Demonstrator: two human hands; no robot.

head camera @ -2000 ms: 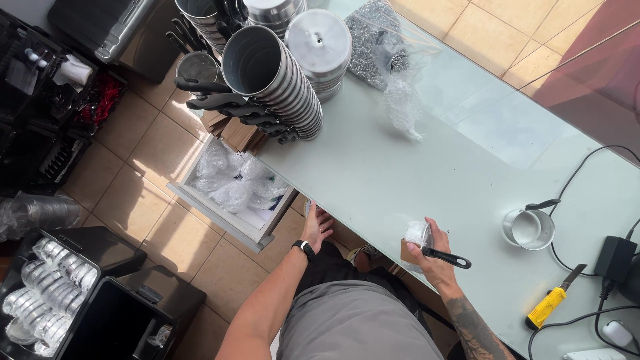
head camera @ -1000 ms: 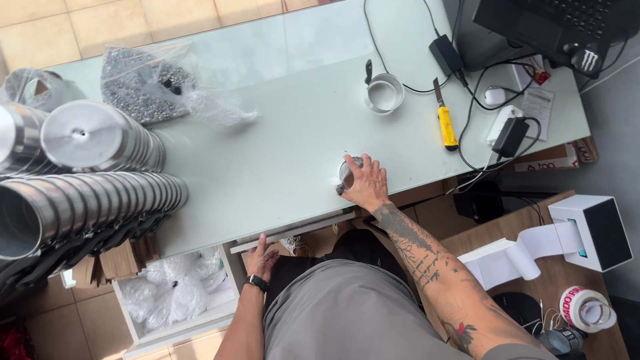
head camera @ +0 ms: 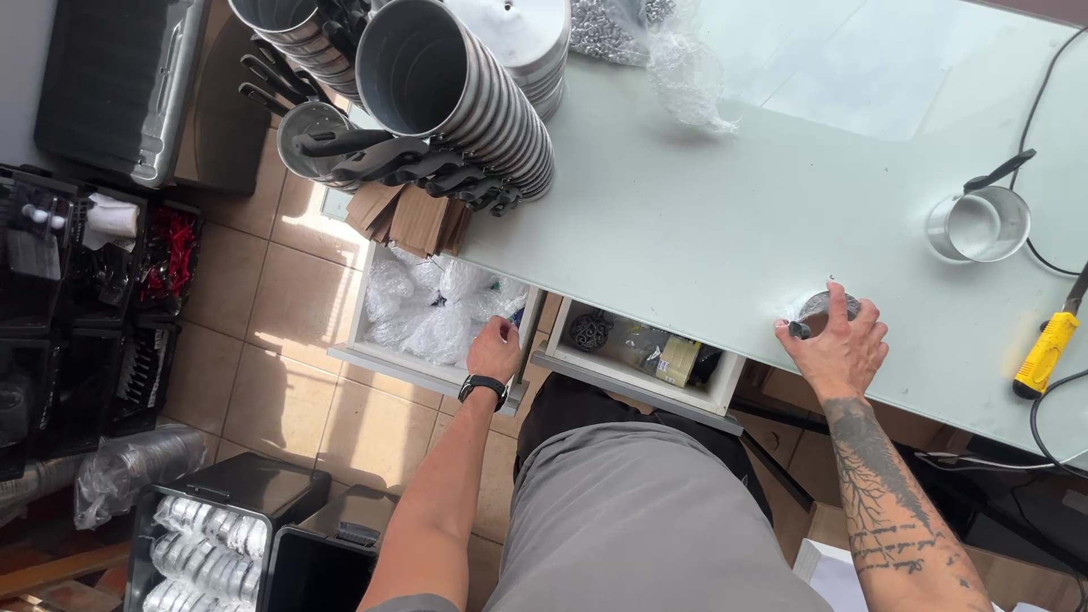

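My right hand grips a small round metal item with a black part on its near side, at the table's near edge; the palm hides some of it. Curled at the near right side of an open drawer is my left hand; whether its fingers pinch anything is unclear. Several bubble-wrapped bundles fill that drawer. In a second open drawer lie a dark openwork ball and a yellowish packet. A small metal pot with a black handle stands farther right.
Stacked metal pots with black handles stand at the table's left, beside folded cardboard pieces. A bag of small metal parts lies behind. At right are a yellow utility knife and cables. Black bins stand on the floor at left.
My left hand has moved from the table's near edge to the wrapped bundles' drawer. The second drawer now stands wide open. The view has swung back left since one second ago.
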